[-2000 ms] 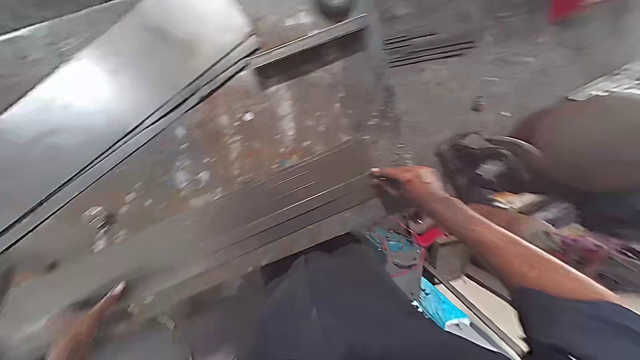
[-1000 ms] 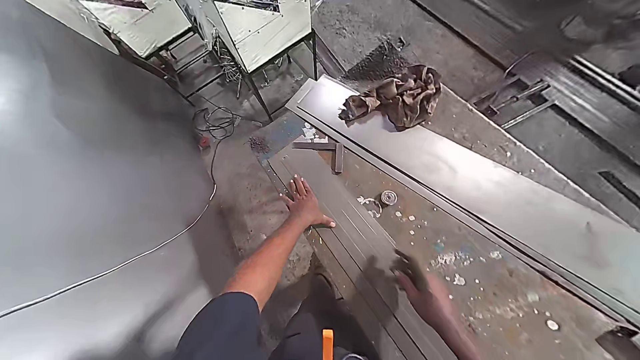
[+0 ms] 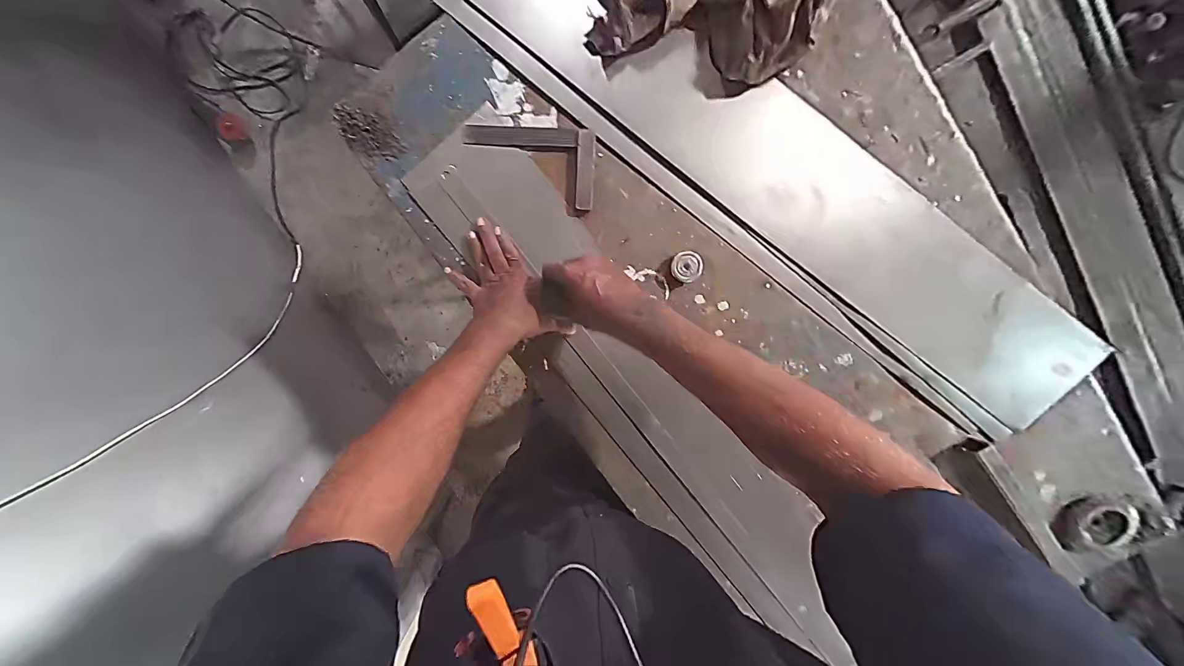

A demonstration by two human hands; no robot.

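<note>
A long grey metal strip, marked with fine lengthwise lines, lies on the stained workbench and runs diagonally under my hands. My left hand presses flat on it with fingers spread. Right beside it, my right hand is curled over the strip and blurred; whether it holds something small cannot be told. A dark metal try square rests at the far end of the strip. To the right of my right hand sits a small round roll.
A wide shiny metal sheet lies along the bench's far side, with a crumpled brown cloth on it. At left are a large grey sheet and a loosely coiled cable. An orange-handled tool is close to my body.
My right hand has moved up along the strip from its place a second ago and is now beside my left hand. The view has turned strongly since two seconds ago.
</note>
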